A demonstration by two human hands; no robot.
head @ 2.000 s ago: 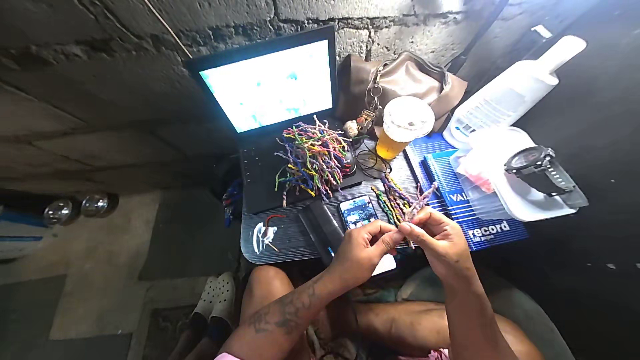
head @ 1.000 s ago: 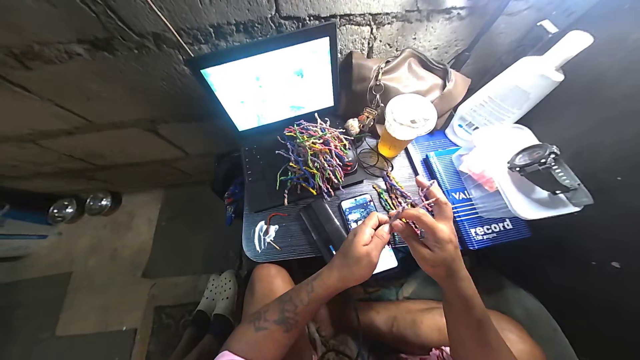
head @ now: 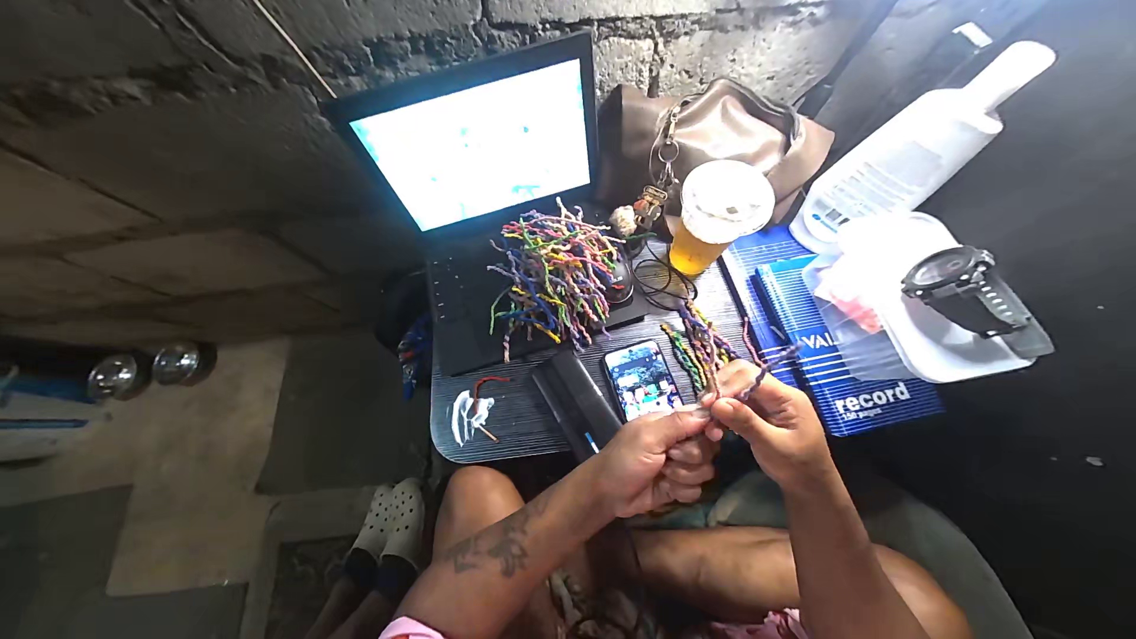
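Observation:
My left hand (head: 661,461) and my right hand (head: 777,422) meet over the table's front edge, fingertips pinched on a thin twisted multicoloured cord (head: 765,373). Its dark purple end sticks out above my right fingers; the part between the fingertips is mostly hidden. Just behind my hands lies a small bunch of twisted cords (head: 701,342). A smartphone (head: 641,382) with a lit screen is left of that bunch, beside a black case (head: 577,399). Farther back, a large tangled pile of colourful twisted cords (head: 561,275) rests on the laptop (head: 461,302), against a dark mouse (head: 619,282).
A plastic cup of orange drink (head: 697,253) stands behind the cords, near a brown leather bag (head: 737,124). At right are blue record books (head: 874,377), a white bottle (head: 896,160) and a wristwatch (head: 958,280) on a white container (head: 923,351). White scraps (head: 470,417) lie front left.
My right hand's raised fingers have folded down toward the cord. The purple cord end now points out to the right over the record book.

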